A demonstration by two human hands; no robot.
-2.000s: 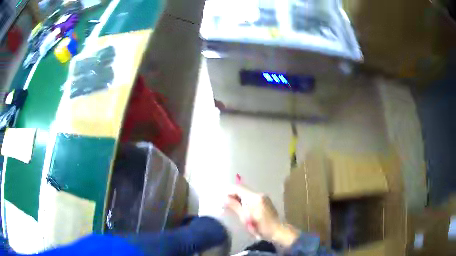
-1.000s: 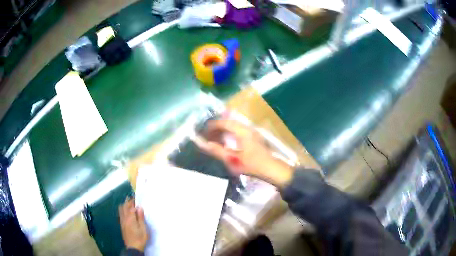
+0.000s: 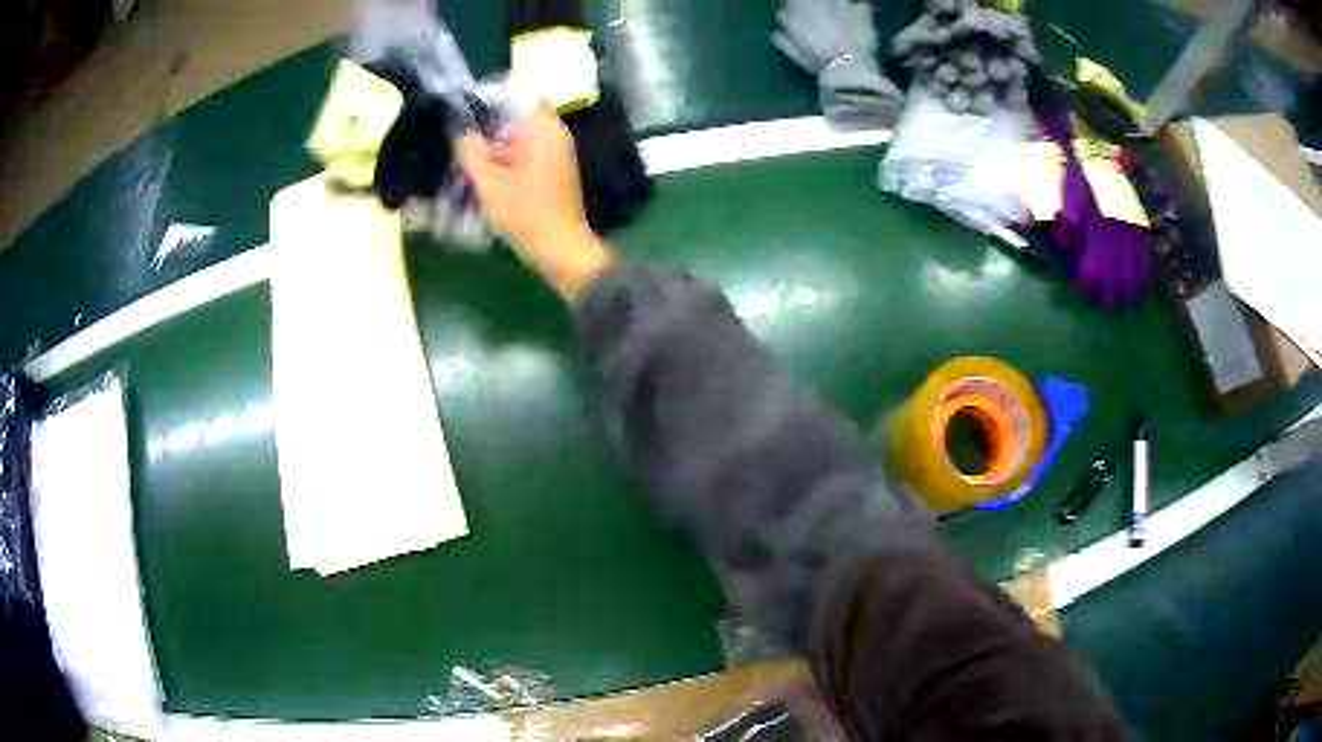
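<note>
My right hand [image 3: 529, 189] reaches across the green table [image 3: 580, 507] to its far side, at the upper left of the view. Its fingers are on a bundle of dark gloves [image 3: 609, 145] with yellow tags [image 3: 555, 68]; a grey, plastic-looking piece [image 3: 410, 44] lies against the fingertips. The hand is blurred, and I cannot tell whether it grips anything. My left hand is not in view.
White card strips [image 3: 355, 392] lie left. Orange-yellow tape roll [image 3: 969, 439], a marker pen [image 3: 1140, 486] and a small dark item [image 3: 1084, 490] lie right. Grey gloves [image 3: 964, 55], purple gloves [image 3: 1112, 254] and an open carton [image 3: 1261, 341] are at the upper right.
The view has shifted towards the table's far side. My right hand has moved from the cardboard sheet to the tagged dark gloves. My left hand and the white sheet beside it have left the picture.
</note>
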